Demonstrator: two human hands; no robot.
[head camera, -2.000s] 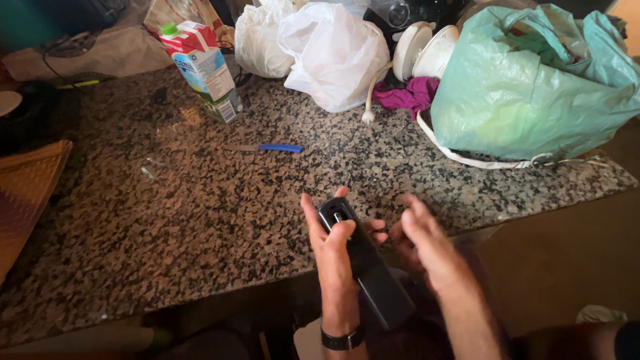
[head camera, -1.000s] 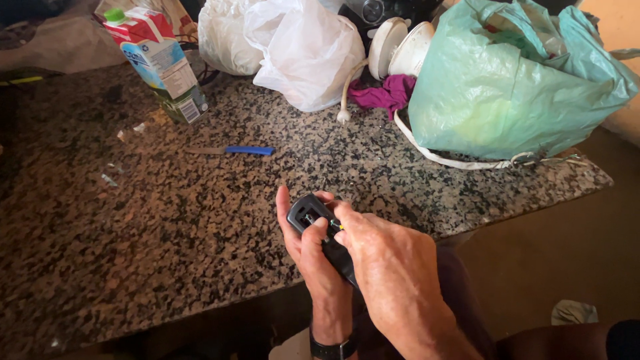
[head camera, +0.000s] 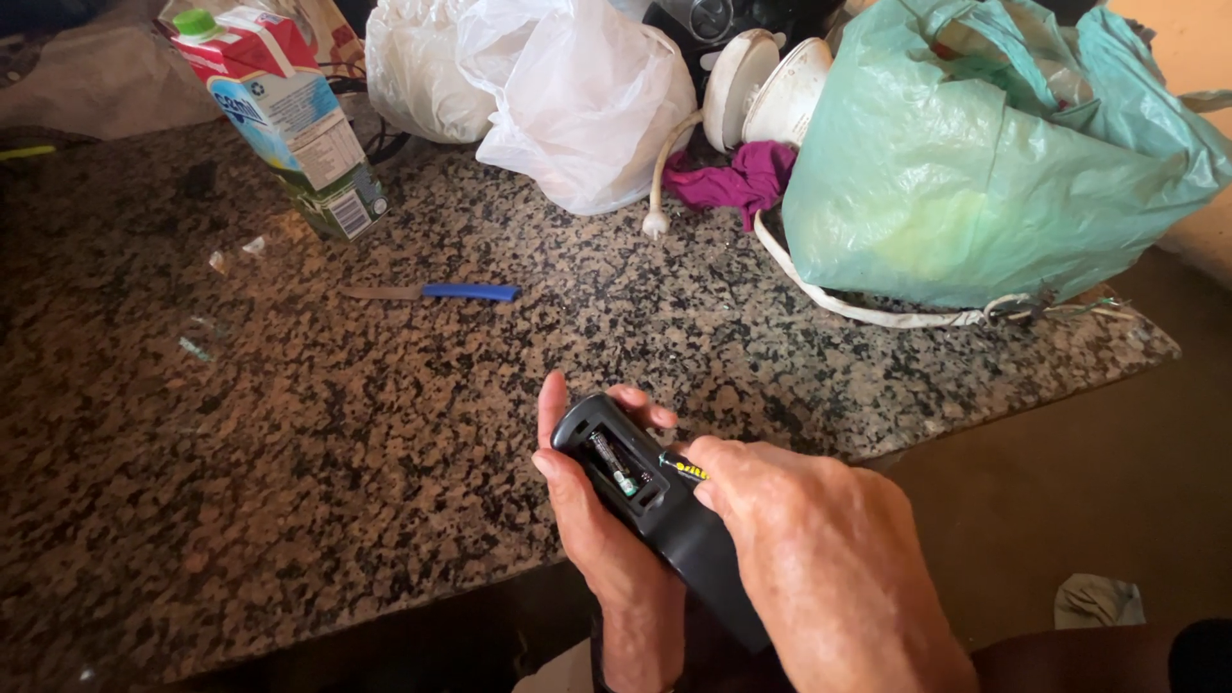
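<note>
My left hand (head camera: 606, 539) holds a black remote control (head camera: 664, 520), its back turned up and its battery compartment uncovered. Inside the compartment lies a small battery (head camera: 612, 464); whether a second one sits beside it is unclear. My right hand (head camera: 818, 539) pinches a dark battery with yellow markings (head camera: 685, 468) between thumb and fingers, at the right edge of the compartment. The lower end of the remote is partly hidden behind my right hand. A knife with a blue handle (head camera: 470, 291) lies on the granite countertop (head camera: 385, 423), beyond my hands.
A drink carton with a green cap (head camera: 289, 125) stands at the back left. White plastic bags (head camera: 587, 106), a white plug on a cord (head camera: 655, 221), a magenta cloth (head camera: 736, 180) and a full green plastic bag (head camera: 972, 183) line the back. The counter's edge runs close by my hands.
My right hand, apart from the remote two seconds ago, has come to it and now shows a battery in its fingers. The compartment is seen more plainly.
</note>
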